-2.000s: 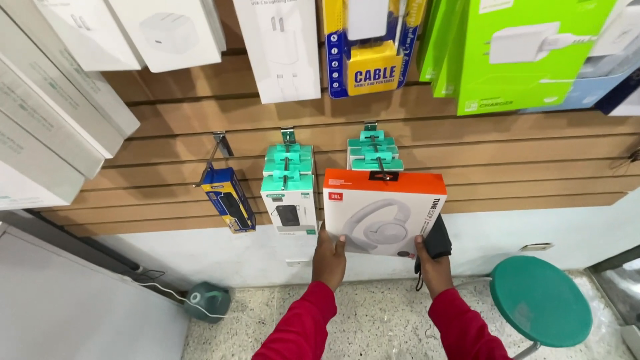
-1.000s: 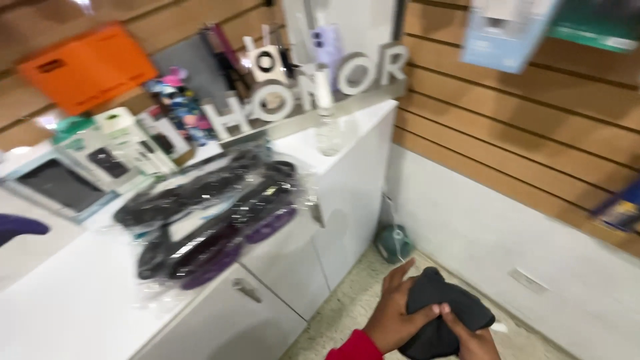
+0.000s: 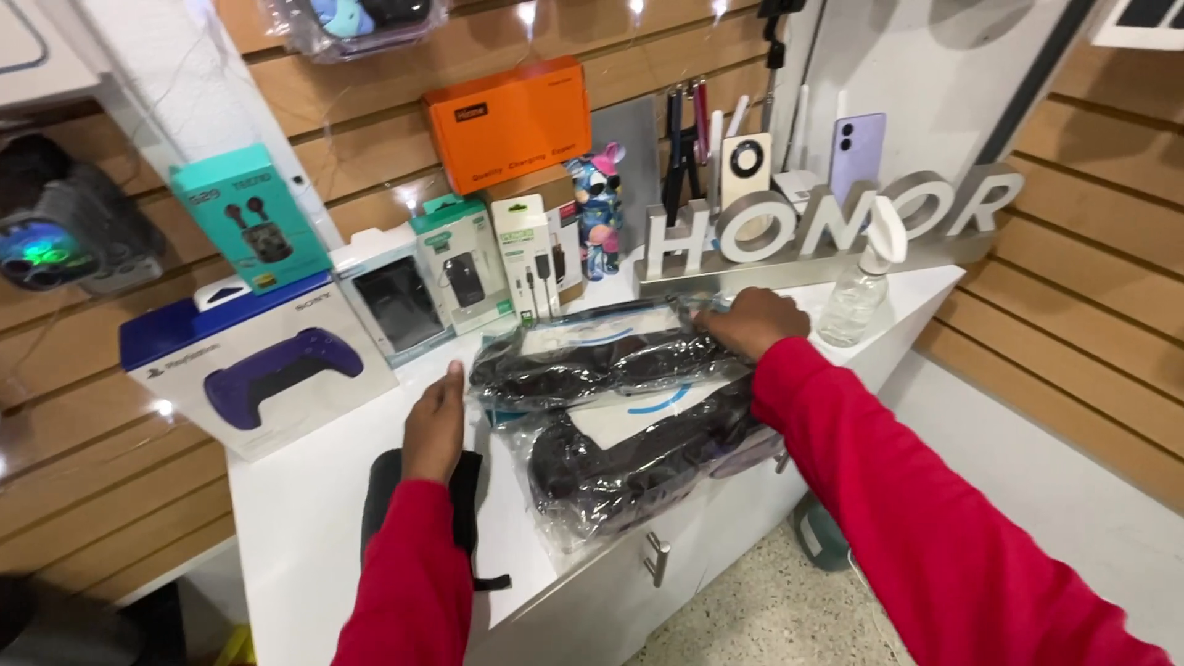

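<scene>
My right hand [image 3: 757,324] grips the right end of a clear plastic bag with black items [image 3: 601,356] on the white cabinet top. A second clear bag with black items [image 3: 638,444] lies just in front, partly over the cabinet's front edge. My left hand [image 3: 435,424] is at the left of the bags, upright with its fingers extended and nothing seen in it. Beneath that wrist lies a black cloth-like item [image 3: 381,495] with a short strap, partly hidden by my forearm.
A game controller box [image 3: 268,370], a teal earphone box [image 3: 254,222], an orange box [image 3: 509,125] and a patterned figurine [image 3: 599,213] stand behind and left. Large metal letters [image 3: 758,231], phones and a clear spray bottle [image 3: 856,296] are at the right rear. The cabinet edge has a handle [image 3: 658,560].
The view has swung from the wall display to the cabinet. The dark cloth-like item, in my hands one second ago, now lies on the cabinet top. My right hand has taken hold of a bag.
</scene>
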